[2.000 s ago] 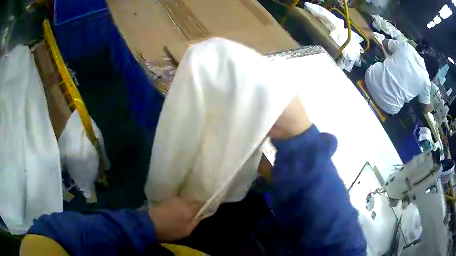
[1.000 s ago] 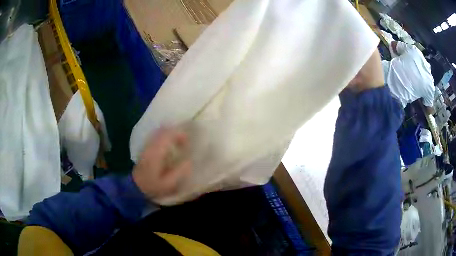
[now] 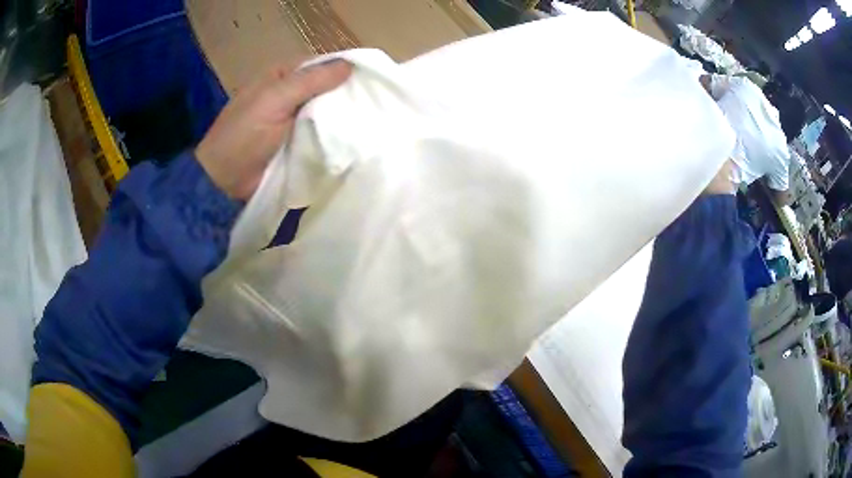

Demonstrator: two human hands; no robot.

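Note:
A large white garment panel [image 3: 448, 215] is held up in front of me, spread between both hands over the near table edge. My left hand [image 3: 257, 121] grips its upper left part, where the cloth is bunched and folded. My right hand [image 3: 724, 179] is at the panel's far right corner; its fingers are hidden behind the cloth and only a bit of it shows above the blue sleeve. The lower left edge of the panel hangs loose.
The white table [image 3: 598, 359] lies under the panel, with the sewing machine [image 3: 794, 373] at right. Brown cardboard [image 3: 252, 37] and a blue bin [image 3: 149, 79] are at upper left. A yellow trolley rail [image 3: 96, 112] and white cloth [image 3: 37, 224] are at left. A person in white [image 3: 752, 121] sits beyond.
My left hand has moved up and away from me with its part of the cloth. My right hand moved outward to the right earlier. The panel is now spread wider.

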